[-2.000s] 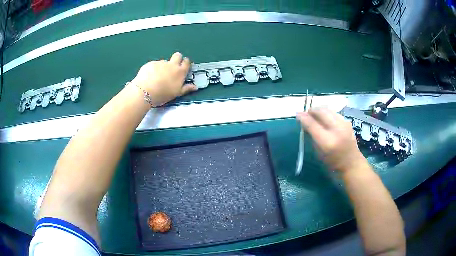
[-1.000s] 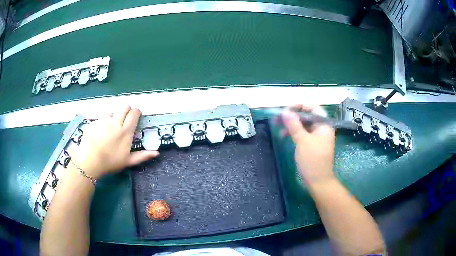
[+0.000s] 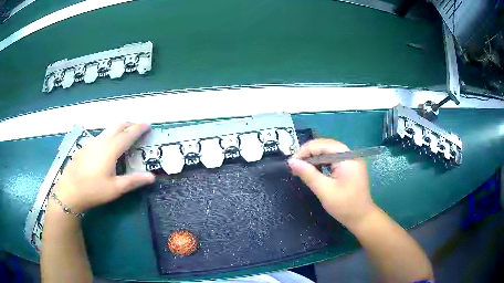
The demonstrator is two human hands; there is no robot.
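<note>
A long grey multi-bay part (image 3: 221, 132) lies across the far edge of the black tray (image 3: 157, 243), scalloped side towards me. My left hand (image 3: 102, 166) grips its left end between thumb and fingers. My right hand (image 3: 337, 177) holds the tweezers (image 3: 345, 156) at the part's right end, with their shaft pointing out to the right. The tweezer tips are too small or hidden to tell. A copper-coloured ball (image 3: 182, 243) sits in the tray's near left corner, with tiny specks scattered over the tray.
Another long part (image 3: 50, 185) lies slanted at the left, partly behind my left hand. One more bar (image 3: 102, 67) is on the green conveyor (image 3: 248, 50) beyond the pale rail (image 3: 221, 103). A bulkier silver block (image 3: 425, 135) stands right, beside a metal arm with a knob (image 3: 430, 108).
My left hand has brought the long part from the conveyor to the tray. My right hand has swung the tweezers to its right end. The conveyor bar has moved right.
</note>
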